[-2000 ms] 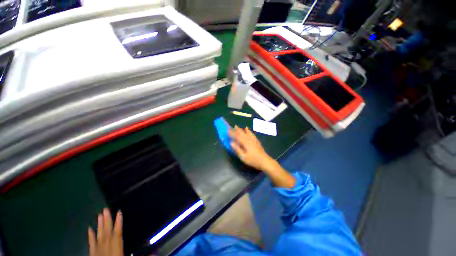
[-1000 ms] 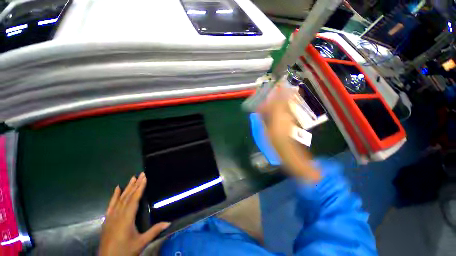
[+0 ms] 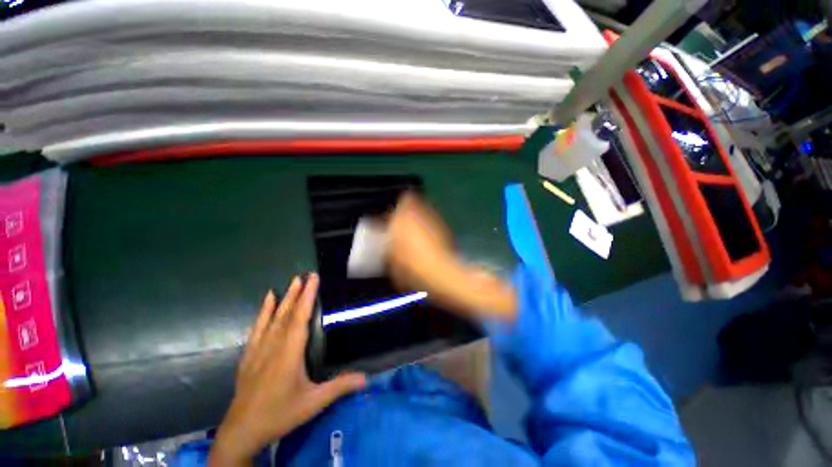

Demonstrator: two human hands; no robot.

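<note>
A black glossy tablet (image 3: 365,319) lies on the dark green mat (image 3: 192,246) in front of me, with a bright line reflected across it. My right hand (image 3: 429,251) is blurred over the tablet and holds a small white wipe (image 3: 369,248) against or just above the screen. My left hand (image 3: 285,365) holds nothing; its fingers are apart, with fingertips and thumb along the tablet's left and near edges. The blue squeegee (image 3: 526,228) lies on the mat to the right, partly behind my right sleeve.
White foam trays (image 3: 274,91) are stacked behind, above a red edge. A whitish bottle (image 3: 572,150) stands by the metal post (image 3: 629,55). Red foam tray (image 3: 698,173), white card (image 3: 591,233) and yellow stick (image 3: 557,191) are right. Pink printed film (image 3: 36,301) is far left.
My right hand let go of the squeegee, reached toward the bottle, and is now over the tablet with a white wipe. My left hand moved to the tablet's left edge. The view has turned left.
</note>
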